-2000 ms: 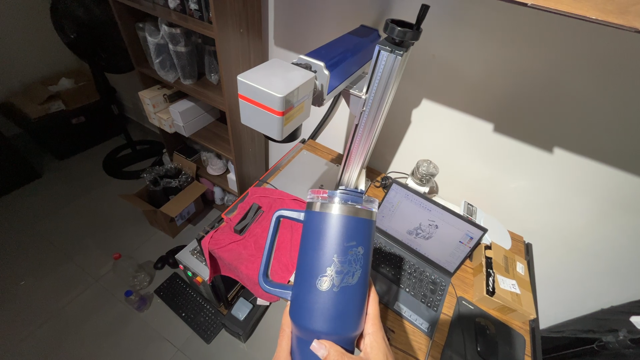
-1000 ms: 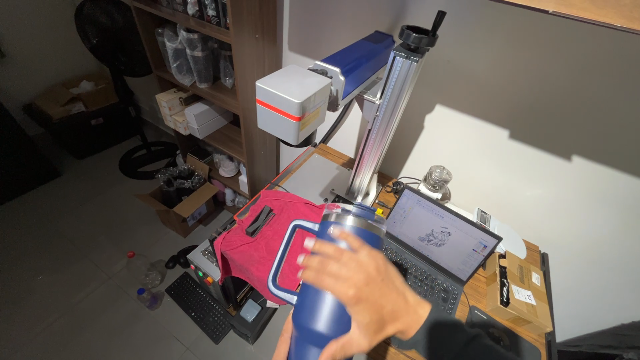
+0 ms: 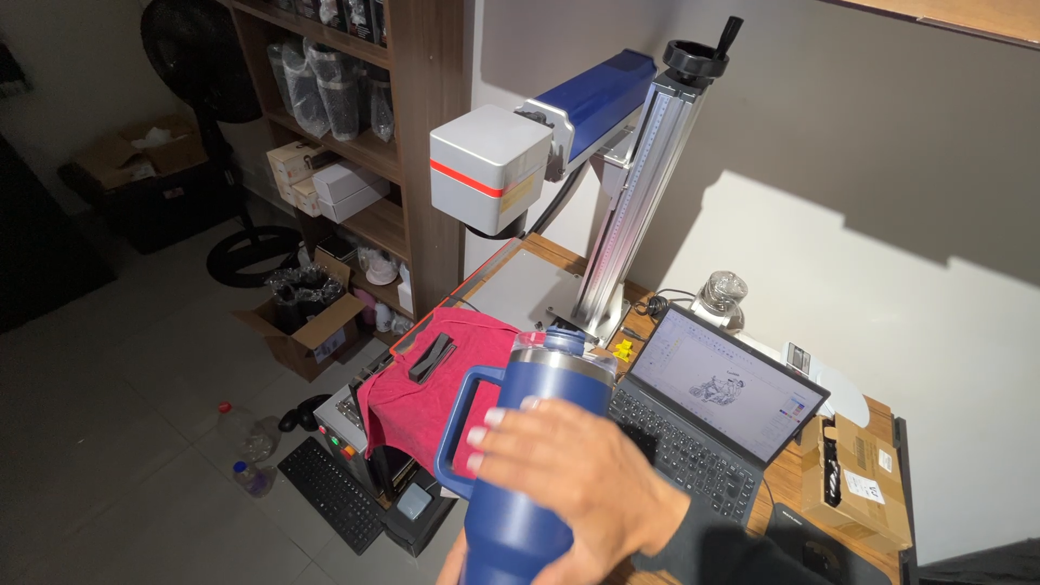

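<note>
A blue insulated tumbler (image 3: 528, 520) with a side handle, steel rim and clear lid is held upright, slightly tilted, at lower centre. My right hand (image 3: 577, 479) lies across its front, fingers towards the handle, covering the spot where the engraving was seen. Only a little of my left hand (image 3: 452, 565) shows, against the tumbler's lower left side; the rest is hidden. Behind the tumbler, a red cloth (image 3: 414, 414) with a black clip-like piece (image 3: 432, 357) on it lies below the grey head of a laser engraver (image 3: 490, 171). An open laptop (image 3: 723, 390) shows a line drawing.
The engraver's column (image 3: 642, 203) with a hand crank stands behind the laptop. At right is an open cardboard box (image 3: 861, 479). A wooden shelf (image 3: 426, 162) with wrapped cups stands at left. A keyboard (image 3: 329, 496) and plastic bottles (image 3: 252, 479) are low at left.
My right hand has moved from the tumbler's base up across its front, over the engraved picture that showed two seconds ago. The tumbler has tilted somewhat.
</note>
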